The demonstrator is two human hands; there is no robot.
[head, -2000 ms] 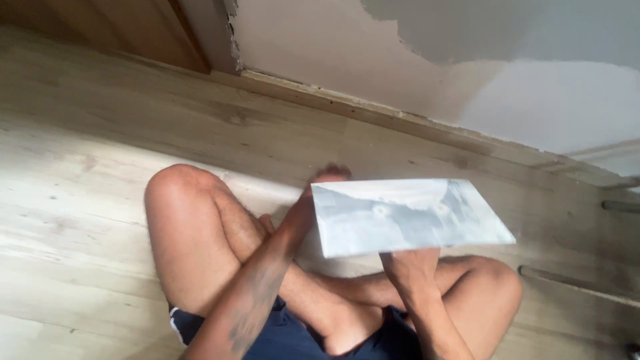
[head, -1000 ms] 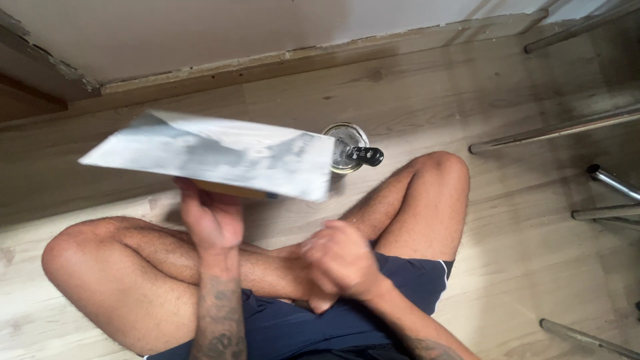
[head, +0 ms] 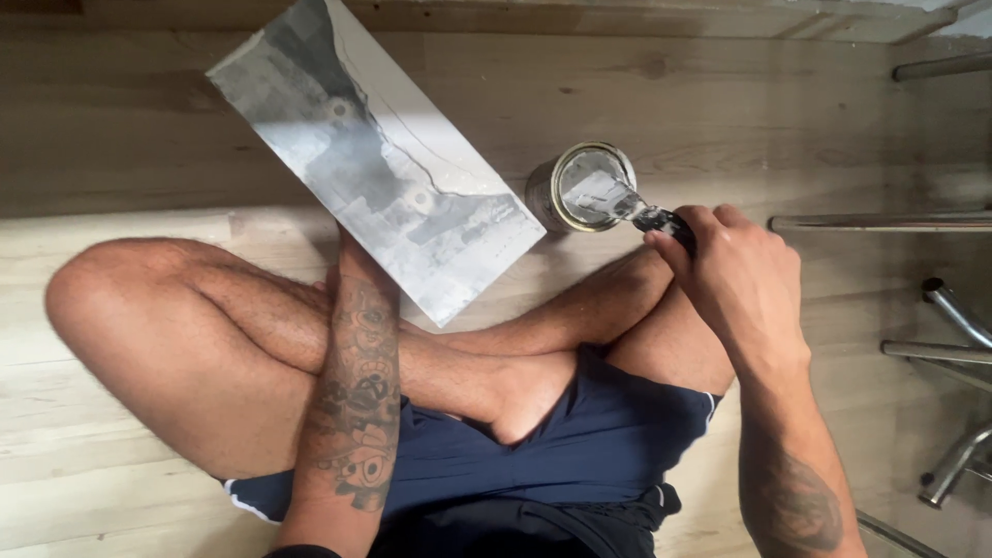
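Observation:
A flat rectangular metal plasterer's hawk or trowel [head: 380,163], smeared with grey and whitish filler, tilts above the floor at upper left. My left hand [head: 335,275] is almost wholly hidden beneath it, with the forearm running up to its underside. My right hand [head: 728,271] grips the black handle of a putty knife [head: 608,195]. The knife's blade, coated with grey paste, lies over the mouth of an open tin can [head: 546,194] that stands on the floor, right of the plate's lower corner. Grey paste also shows inside the can.
My crossed legs [head: 178,333] border the near side of the can and plate. Metal chair or stool legs [head: 876,223] stand at the right on the wood-look floor [head: 697,116]. A wooden strip [head: 542,17] runs along the wall's base at the top.
My right hand has moved to the putty knife, which stood in the can a second ago, and now grips it. The plate has turned to a steeper diagonal.

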